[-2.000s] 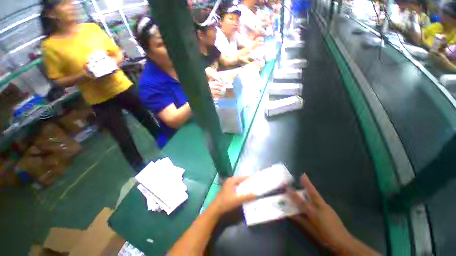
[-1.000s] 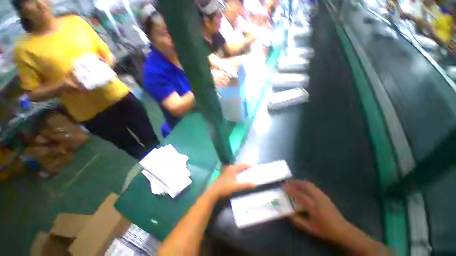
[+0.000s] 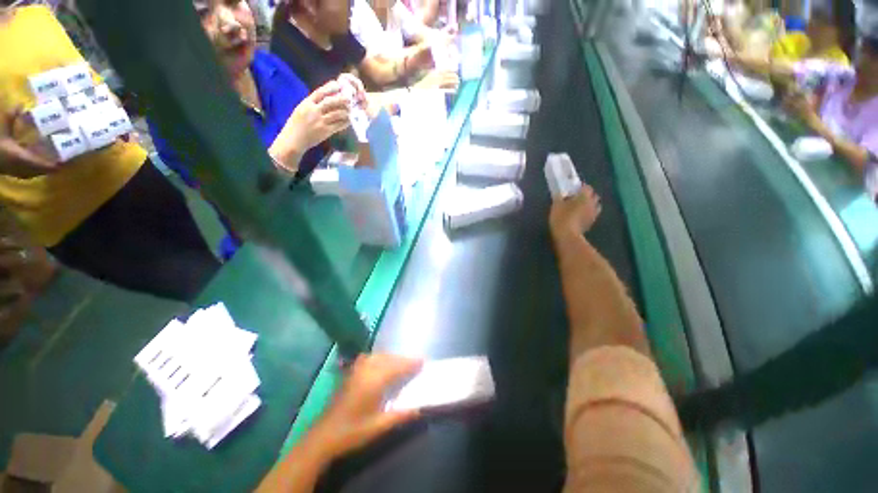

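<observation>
My left hand [image 3: 371, 397] holds one white product box [image 3: 452, 381] at its left end, low over the near part of the dark conveyor belt [image 3: 424, 313]. My right hand [image 3: 576, 208] is stretched forward over the belt and grips the near end of another white product box [image 3: 559, 174]. More white boxes lie along the left side of the belt, the nearest one [image 3: 483, 205] left of my right hand.
A green post [image 3: 241, 183] slants across the left. The green side table [image 3: 289, 337] holds a fanned pile of white pieces [image 3: 204, 374] and a blue bin [image 3: 374, 188]. Coworkers sit beyond; a yellow-shirted person stands left holding boxes. Brown cardboard [image 3: 43, 457] shows low left.
My right hand has moved from the near box group far forward to a box up the belt. My left hand now holds one box, lower and further left. The view has shifted.
</observation>
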